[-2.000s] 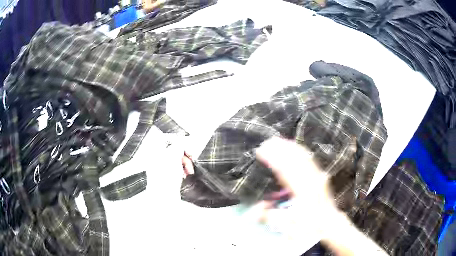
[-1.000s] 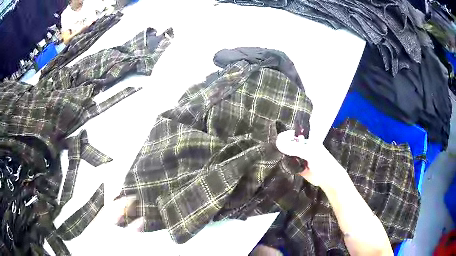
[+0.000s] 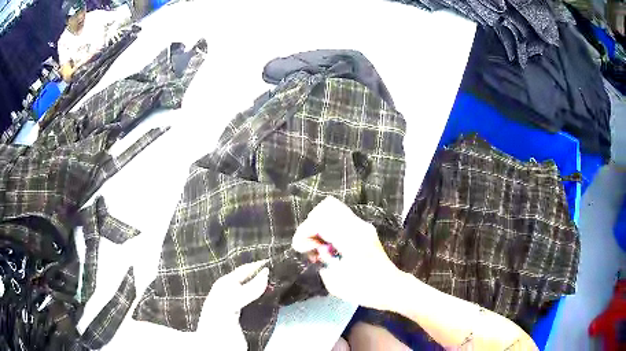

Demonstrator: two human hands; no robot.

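A dark olive-brown plaid garment (image 3: 233, 212) lies over the white table in front of me, with its plain dark grey lining (image 3: 357, 62) showing at the far end. My left hand (image 3: 237, 291) pinches the garment's near edge, and a narrow plaid flap hangs beside it. My right hand (image 3: 346, 250) is just right of it, closed over the near part of the garment. Small thread snips (image 3: 331, 251) show as red and blue glints in its fingers; the blades are mostly hidden. Whether the right fingers also grip the cloth cannot be told.
Plaid garments (image 3: 34, 171) and narrow plaid strips (image 3: 113, 308) lie at left, beside a dark heap with white loops (image 3: 34, 295). Another plaid piece (image 3: 501, 226) hangs over a blue bin (image 3: 508, 123) at right. Grey speckled and black pieces are behind it. A person (image 3: 89, 38) is at far left.
The garment was turned and spread out flatter. My right hand moved left and nearer, beside my left hand, which came right along the near edge. The view has shifted right.
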